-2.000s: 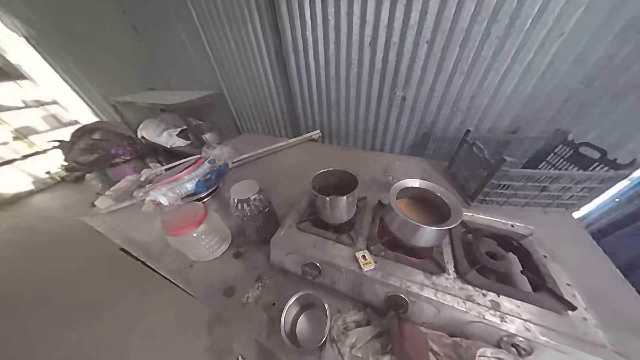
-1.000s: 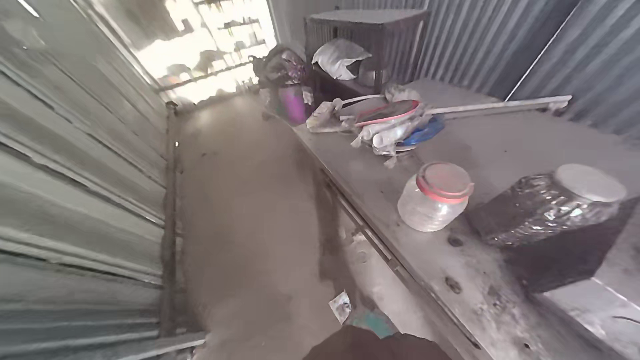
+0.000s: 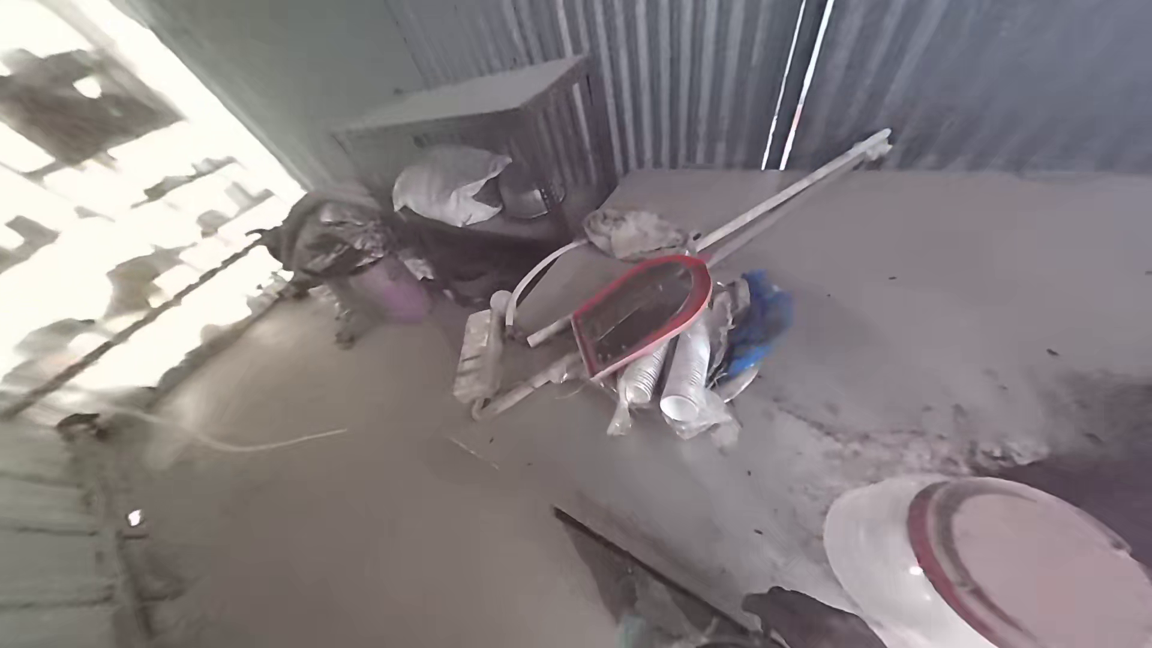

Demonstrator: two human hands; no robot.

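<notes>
A jar with a red-rimmed pinkish lid (image 3: 1035, 558) stands large and close at the lower right. Beside it, at the bottom edge, a dark shape (image 3: 810, 619) shows that may be part of my left hand; its fingers and any grip cannot be made out. My right hand is outside the view. Farther along the counter lie a red-rimmed flat object (image 3: 643, 310), sleeves of stacked disposable cups (image 3: 686, 373) in clear plastic and a crumpled blue plastic bag (image 3: 760, 324).
A long pale bar (image 3: 792, 193) lies across the counter. Behind stands a grey open-fronted box (image 3: 450, 103) with a white bag (image 3: 450, 184) in it. A dark plastic bag (image 3: 337, 238) sits near the bright opening at the left. Corrugated metal sheets (image 3: 702, 81) form the wall.
The view has swung from the stove and pots toward the left part of the counter and come closer to the jar. The dark shape at the bottom edge now shows beside the jar.
</notes>
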